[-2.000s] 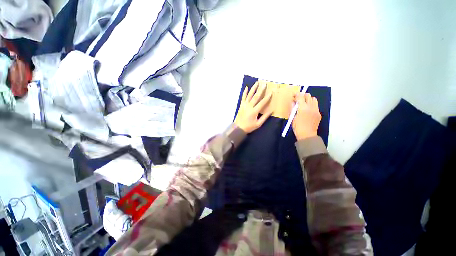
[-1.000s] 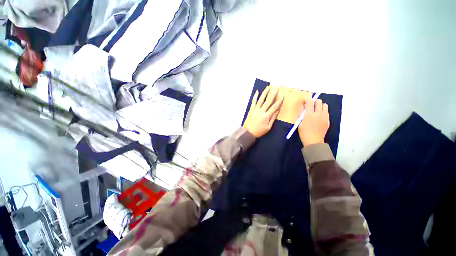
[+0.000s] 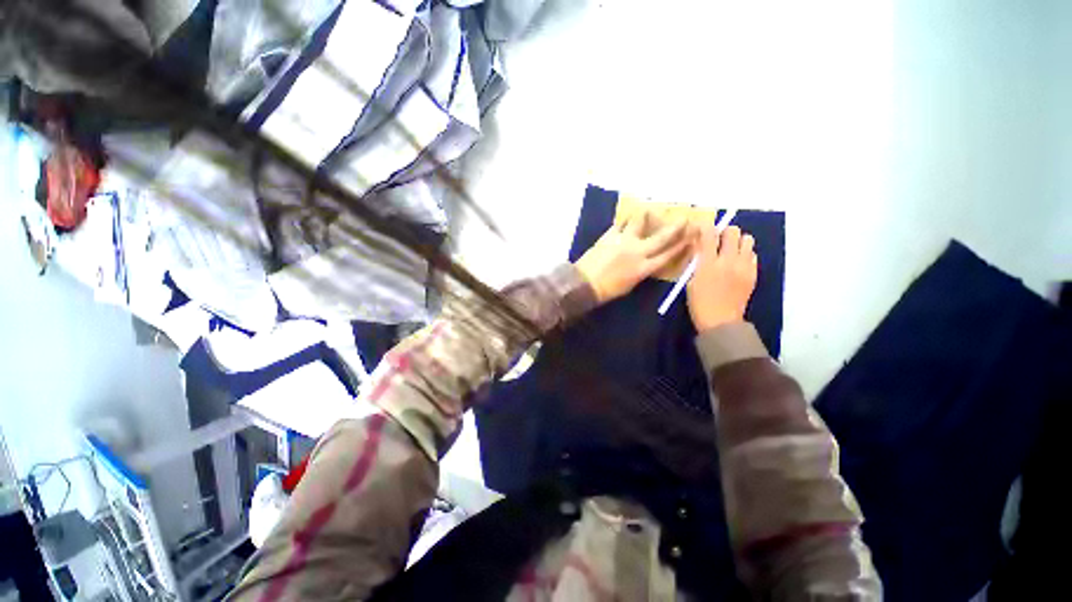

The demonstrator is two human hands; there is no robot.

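A navy trouser panel [image 3: 635, 365] lies flat in front of me, its straight top edge away from me. A tan card template [image 3: 661, 216] lies on it near that edge. My left hand [image 3: 638, 255] lies flat on the template, fingers pointing right, and covers much of it. My right hand [image 3: 723, 278] holds a thin white marking pen [image 3: 679, 289] at the template's right edge. The pen's upper end shows beyond my fingers near the panel's top edge. Any mark under the pen is too small to tell.
A heap of grey-white and navy garment pieces [image 3: 353, 265] lies at left. Another dark panel [image 3: 940, 376] lies at right on the white table [image 3: 811, 106]. A red-orange bundle [image 3: 68, 186] is at far left. A metal-framed stand [image 3: 153, 517] is at lower left. Blurred dark strands cross the upper left.
My left hand has moved right across the template, its fingers now near my right hand. The right hand still holds the pen at the template's right edge. Blurred dark strands now cross the left arm.
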